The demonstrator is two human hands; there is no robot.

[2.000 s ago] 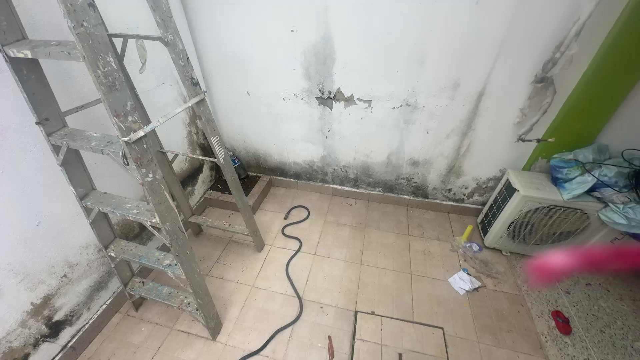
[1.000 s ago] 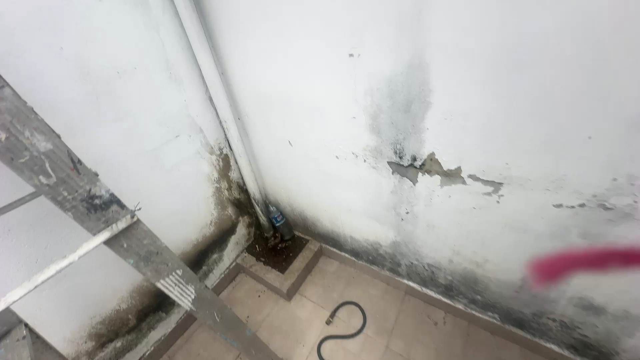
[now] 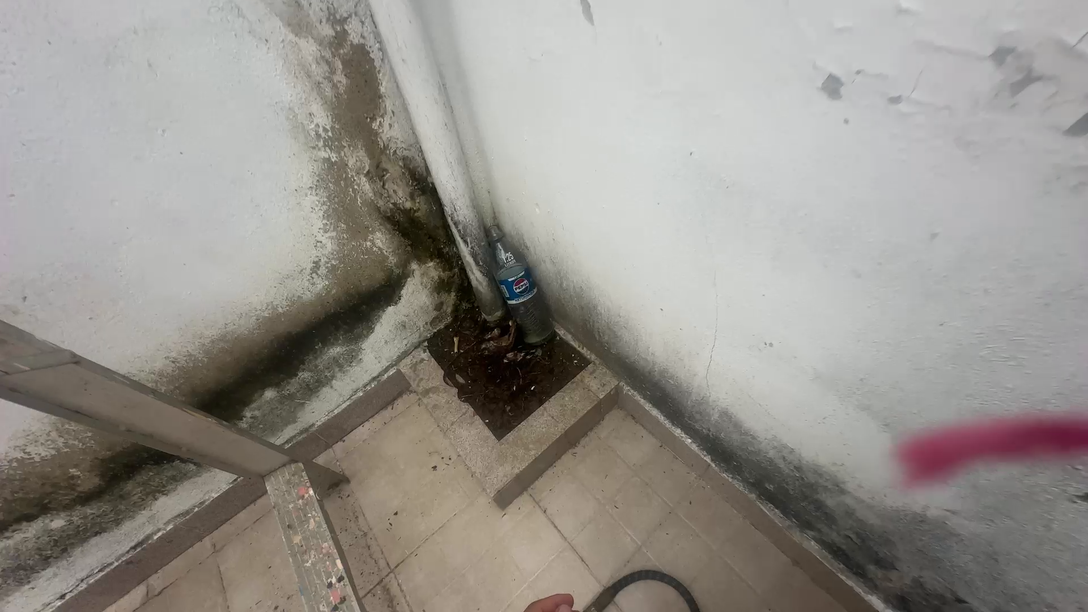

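Note:
At the bottom edge, part of a hand (image 3: 551, 603), seemingly my right hand, shows beside the end of a dark hose (image 3: 650, 576). Whether it touches or grips the hose cannot be told. My left hand is out of view. In the corner, a plastic Pepsi bottle (image 3: 520, 289) leans beside a white drainpipe (image 3: 442, 161). Both stand at a recess holding dark, wet-looking debris (image 3: 510, 374).
A paint-spattered ladder (image 3: 310, 535) stands at the lower left. A raised tiled curb (image 3: 552, 446) borders the recess. The white walls (image 3: 765, 212) have dark stains and peeling paint. A blurred pink strip (image 3: 990, 446) hangs close at the right.
The view has swung left and closer to the corner; the air-conditioner unit has left the frame. Part of a hand now shows at the bottom, by the hose.

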